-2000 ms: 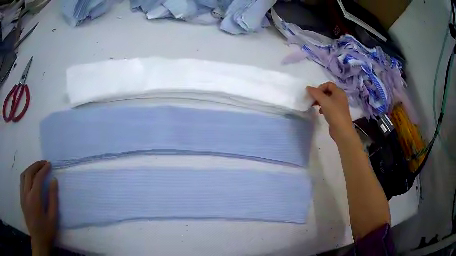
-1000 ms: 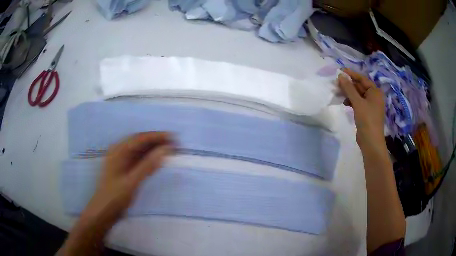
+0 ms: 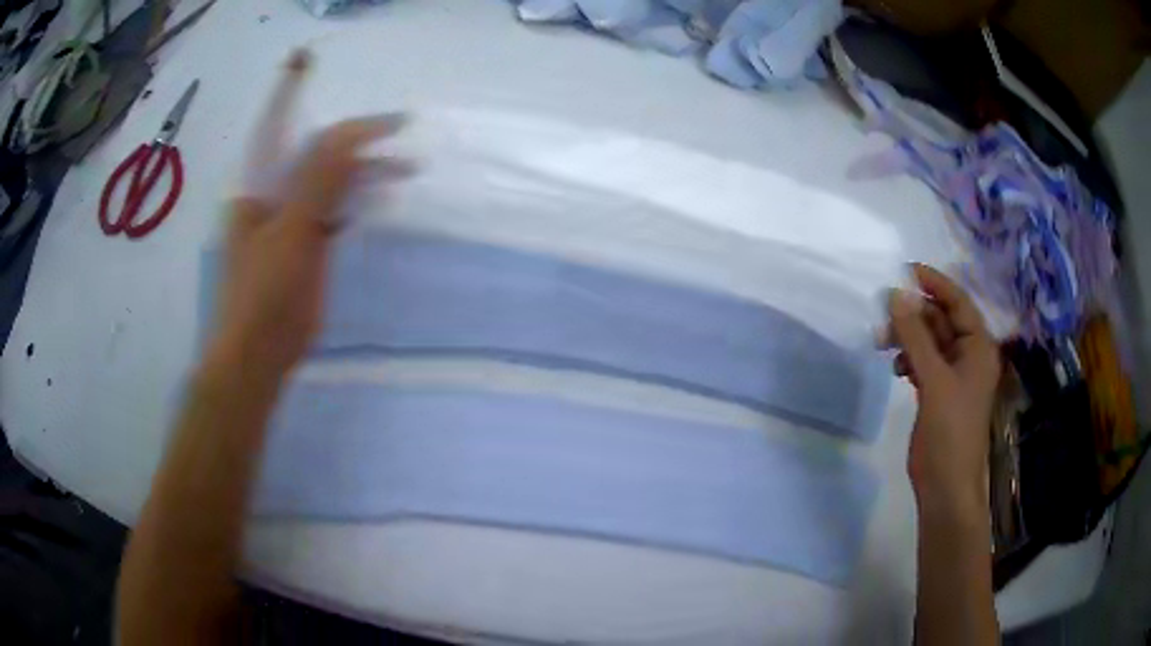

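Note:
A sheer white interlining strip [image 3: 606, 221] is spread between my hands, overlapping the white stack [image 3: 707, 177] and the upper edge of the middle blue stack [image 3: 543, 303]. My right hand [image 3: 940, 328] pinches its right end. My left hand [image 3: 284, 246] is blurred at the left end, fingers apart; whether it touches the strip cannot be told. The pale striped pile [image 3: 555, 461] lies nearest me.
Red-handled scissors [image 3: 141, 189] lie at the left. Light blue cut pieces [image 3: 770, 38] lie along the far edge. A tangled strip heap [image 3: 1029, 234], a dark iron [image 3: 1041, 442] and a yellow-orange cord bundle [image 3: 1113, 398] are at the right.
My right hand has drawn the strip's right end towards me. My left hand has moved from the near piles up to the white strip's left end. The view has shifted.

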